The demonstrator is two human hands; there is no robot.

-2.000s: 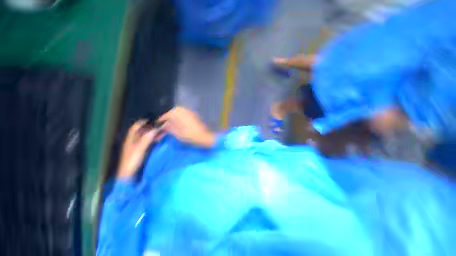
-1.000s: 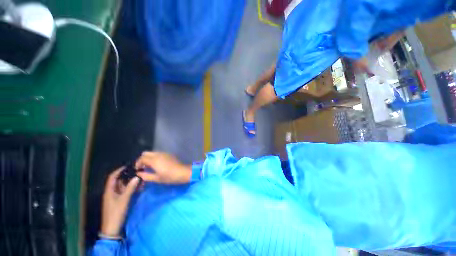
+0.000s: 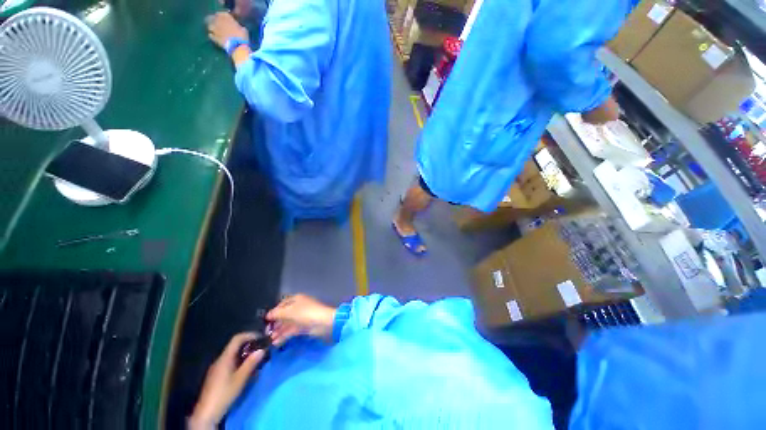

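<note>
My left hand (image 3: 225, 380) is near the bottom left, off the bench edge, with fingers and thumb around a small black unit (image 3: 254, 346). My right hand (image 3: 301, 317) is just above and to the right of it, fingers bent together at the unit's upper side. The unit is small, dark and partly covered by fingers; its inner parts cannot be made out. Thin silver tweezers (image 3: 99, 238) lie on the green mat. The black tray with pockets (image 3: 76, 353) lies at the lower left, cut off by the frame's edge.
A white fan (image 3: 52, 71) with a black smartphone (image 3: 102, 170) on its base stands on the green mat (image 3: 181, 109); a white cable hangs over the edge. Two people in blue smocks stand ahead. Cartons (image 3: 537, 269) and a loaded shelf are at the right.
The view has swung and sharpened, bringing the whole fan, the phone and a neighbour at the bench into view. Both my hands appear lower, still together at the black unit.
</note>
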